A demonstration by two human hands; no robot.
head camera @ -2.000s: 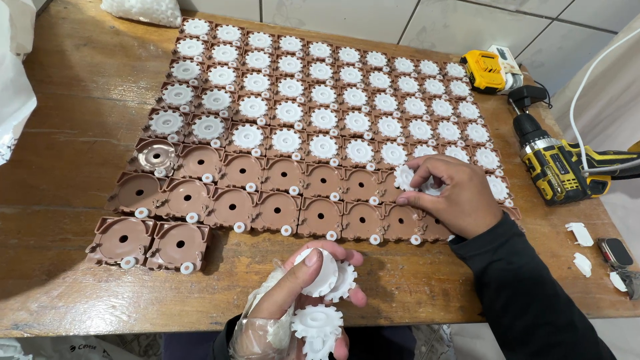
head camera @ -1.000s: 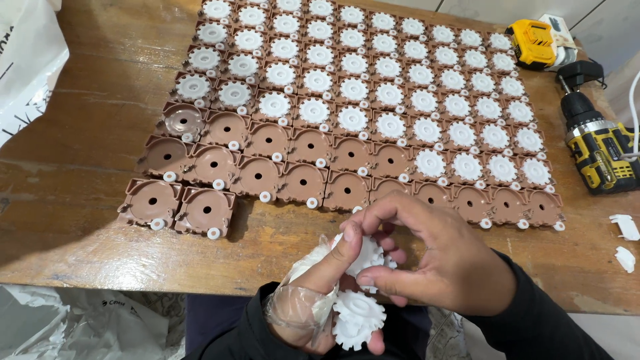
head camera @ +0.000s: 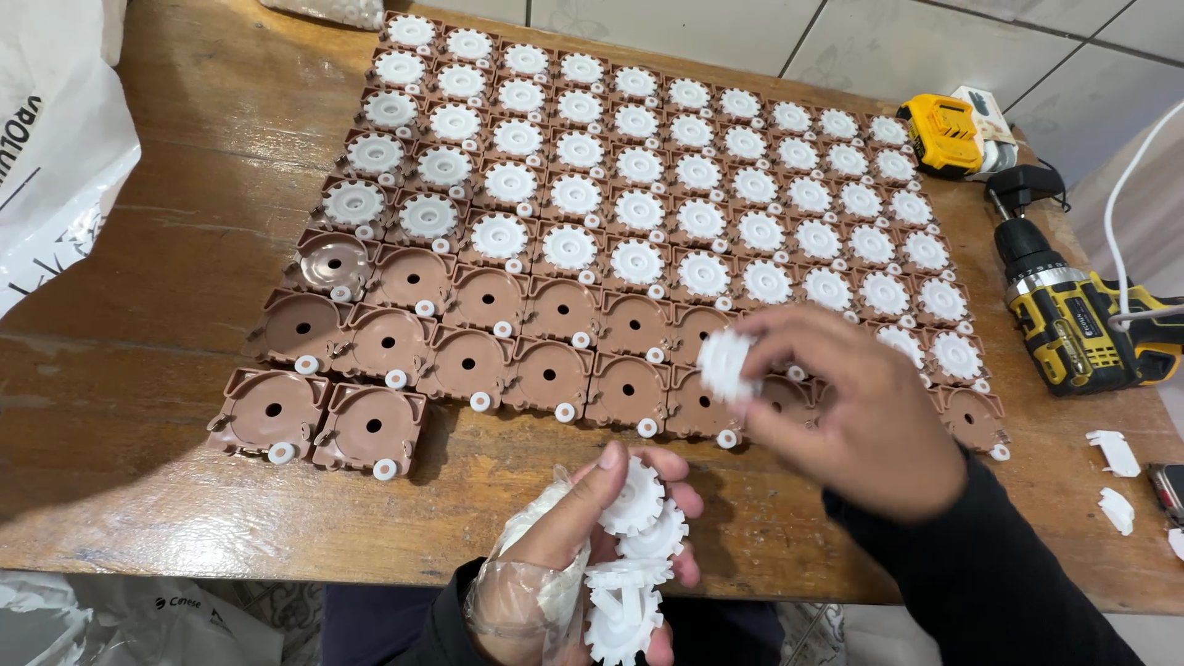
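My left hand [head camera: 592, 555], with clear plastic wrapped about its wrist and palm, holds several white plastic gears [head camera: 635, 497] below the table's front edge and over it. Between the thumb and fingers of my right hand [head camera: 851, 398] is one white gear [head camera: 728, 366], slightly blurred, above the front rows of brown plastic housings. Many housings in the back rows carry a white gear [head camera: 569, 246] each. Front housings such as this brown one [head camera: 469, 363] show a bare round recess with a dark centre hole. Small white rollers sit at the housings' corners. My right hand hides some housings.
Two brown housings [head camera: 373, 427] stand in front at the left. A yellow and black cordless drill [head camera: 1064, 314], a yellow battery [head camera: 942, 134] and white plastic pieces [head camera: 1113, 453] lie at the right on the wooden table [head camera: 185, 499]. A white plastic bag [head camera: 55, 157] is at the left.
My right hand was at my left hand a second ago; now it is apart from it, up and to the right, over the housings with a gear. The view has shifted.
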